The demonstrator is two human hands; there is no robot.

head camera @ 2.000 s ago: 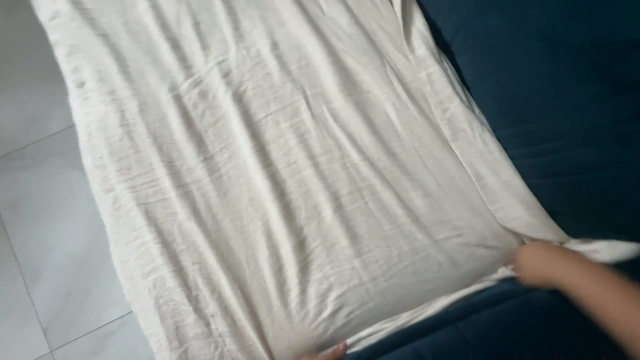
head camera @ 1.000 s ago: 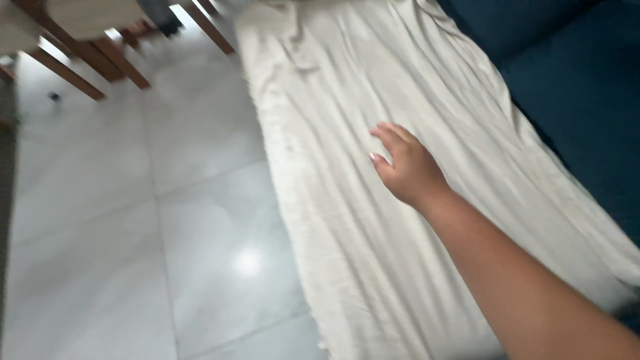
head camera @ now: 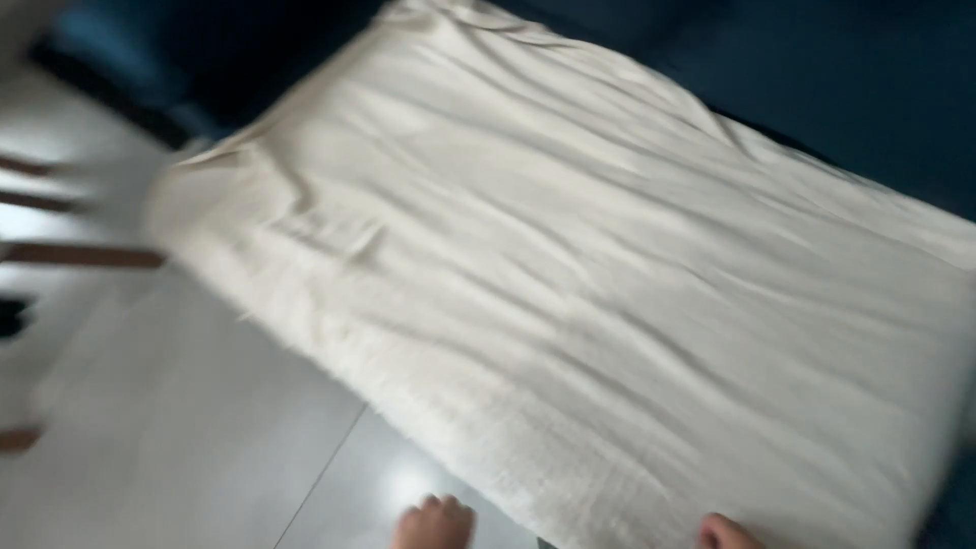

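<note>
A cream cloth cover [head camera: 579, 290] lies wrinkled over the seat of a dark blue sofa [head camera: 823, 84]. Its fringed front edge hangs down toward the floor. My left hand [head camera: 435, 524] is at the bottom of the view, over the floor beside that edge, fingers curled, with nothing visible in it. Only part of my right hand [head camera: 726, 532] shows at the bottom, at the lower part of the cloth; whether it touches or grips the cloth cannot be told. The picture is blurred.
Pale floor tiles [head camera: 198, 396] lie along the left. Brown wooden furniture legs [head camera: 91, 255] stand at the left edge, near a small dark object [head camera: 11, 316]. A blue sofa part [head camera: 191, 61] rises at the upper left.
The view has swung a lot. A hand reached out over the middle of the cloth one second ago; now both hands are low in the view, near the front edge.
</note>
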